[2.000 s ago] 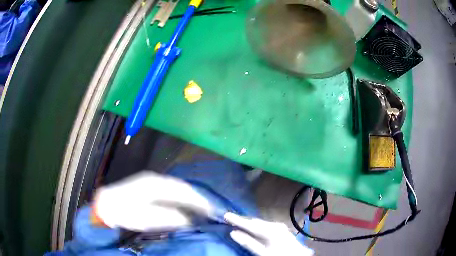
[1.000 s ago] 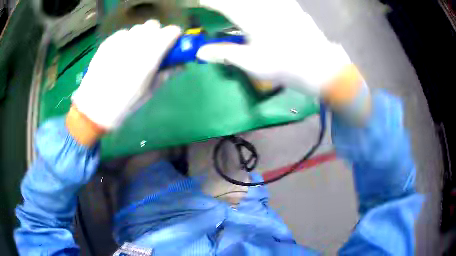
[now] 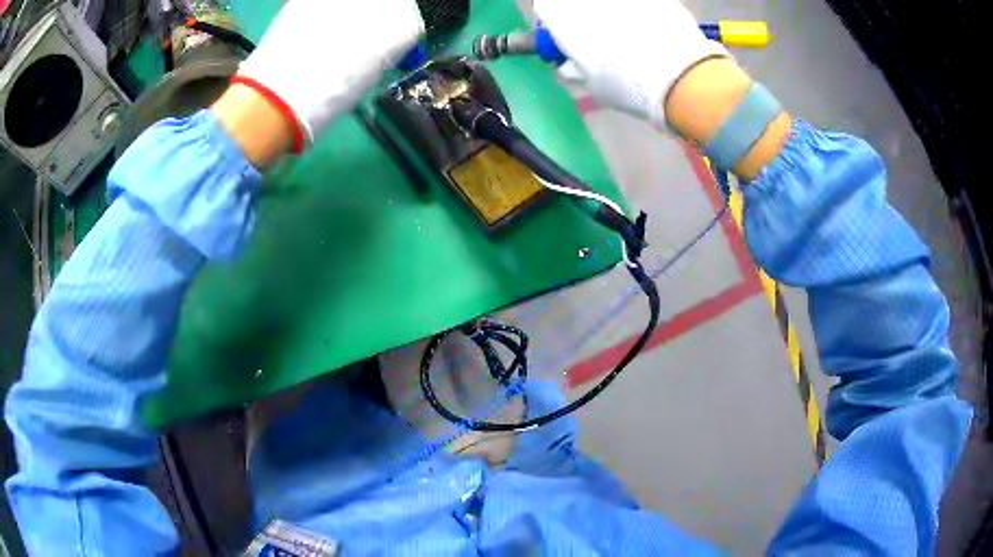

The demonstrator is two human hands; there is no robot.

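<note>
My white-gloved left hand (image 3: 338, 60) is at the top, left of centre, closed around a blue part of the desoldering pump (image 3: 412, 58); only a small blue bit shows at its fingertips. My white-gloved right hand (image 3: 626, 54) is at the top right, closed on the other part of the pump. That part's grey ribbed inner end (image 3: 506, 46) points left and its yellow plunger end (image 3: 744, 34) sticks out to the right. A gap shows between the two parts. Most of the blue tube is hidden.
The iron stand (image 3: 419, 114) holds the black soldering iron (image 3: 517, 147), with the yellow-brown sponge (image 3: 495, 183) in front, on the green mat (image 3: 359, 261). The iron's cord (image 3: 653, 316) loops below the mat edge. A dark stick lies left of the stand. A grey-white box (image 3: 71, 93) is upper left.
Both hands and the view have moved right, over the iron stand. The pump, blurred between the hands before, now shows as two separated parts. The iron's stand is now uncovered.
</note>
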